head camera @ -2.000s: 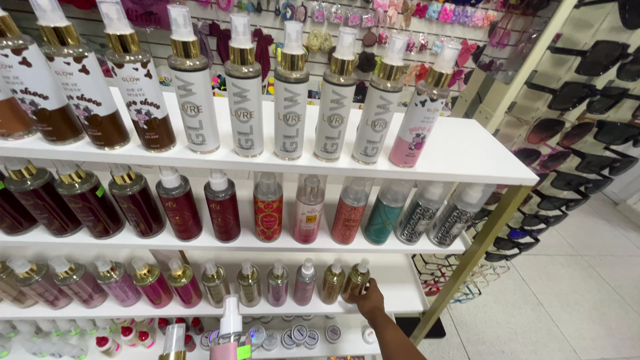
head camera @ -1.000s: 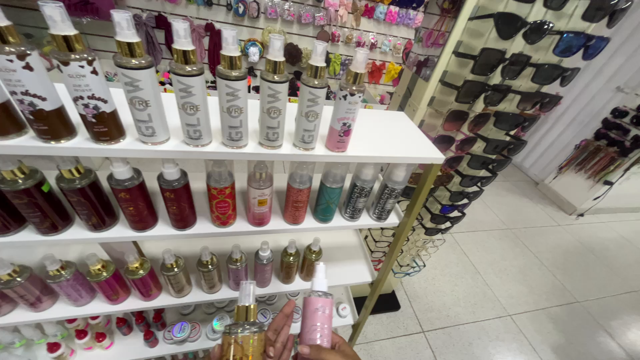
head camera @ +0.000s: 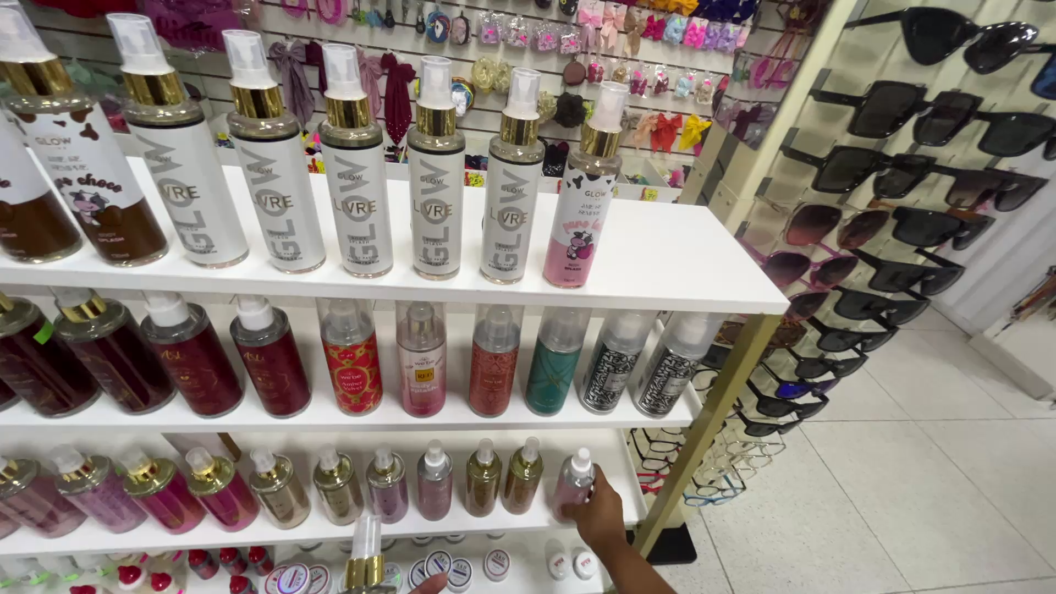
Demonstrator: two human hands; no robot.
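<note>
My right hand (head camera: 601,513) is closed around a pink spray bottle with a white cap (head camera: 575,483), at the right end of the third shelf. To its left on that shelf stand two gold-brown spray bottles (head camera: 521,478), a pink one and a row of others. At the bottom edge, only a fingertip of my left hand (head camera: 431,584) shows, beside a gold-collared spray bottle (head camera: 365,561) with a clear cap. That bottle is off the shelf and mostly cut off by the frame; the grip on it is hidden.
The white top shelf (head camera: 660,247) carries tall body splash bottles, and the second shelf (head camera: 462,422) holds red, teal and black-patterned ones. Small round tins (head camera: 497,563) lie on the lowest shelf. A gold shelf post (head camera: 709,421) and a sunglasses rack (head camera: 874,231) stand at the right.
The pink bottle, in my right hand near the bottom edge a second ago, is now at the right end of the third shelf. The gold-collared bottle beside my left hand sits lower in view.
</note>
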